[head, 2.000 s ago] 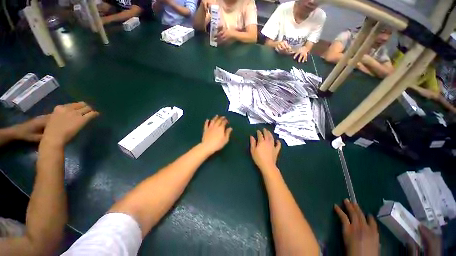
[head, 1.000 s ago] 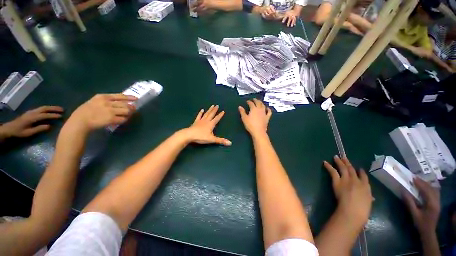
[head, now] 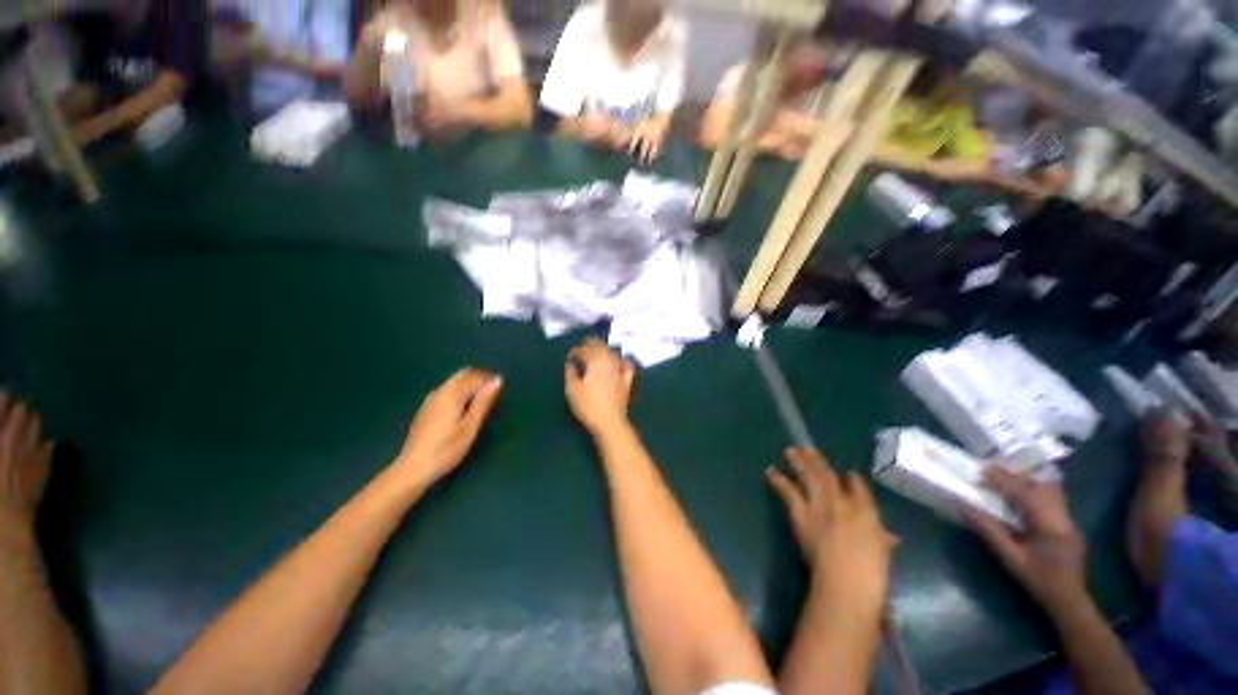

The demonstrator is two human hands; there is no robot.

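The picture is blurred. A loose heap of white-grey folded leaflets (head: pixel 584 265) lies mid-table on the dark green top. My left hand (head: pixel 455 424) is low over the table, left of and nearer than the heap, its fingers curled inward. My right hand (head: pixel 600 388) is at the near edge of the heap, its fingers bent; whether it touches a leaflet cannot be told. No object shows clearly in either hand, and the blur hides the fingertips.
A neighbour's hand (head: pixel 835 516) rests by the metal seam (head: pixel 783 397). Another person's hand (head: pixel 1039 532) holds a white carton (head: pixel 937 473) beside stacked cartons (head: pixel 998 401). Pale slanted posts (head: pixel 826 190) stand behind the seam. People sit opposite; another hand (head: pixel 19 455) is at the left edge.
The view has swung right, moving the heap leftward in the picture. My spread fingers have curled in. The carton under the left neighbour's hand is out of view.
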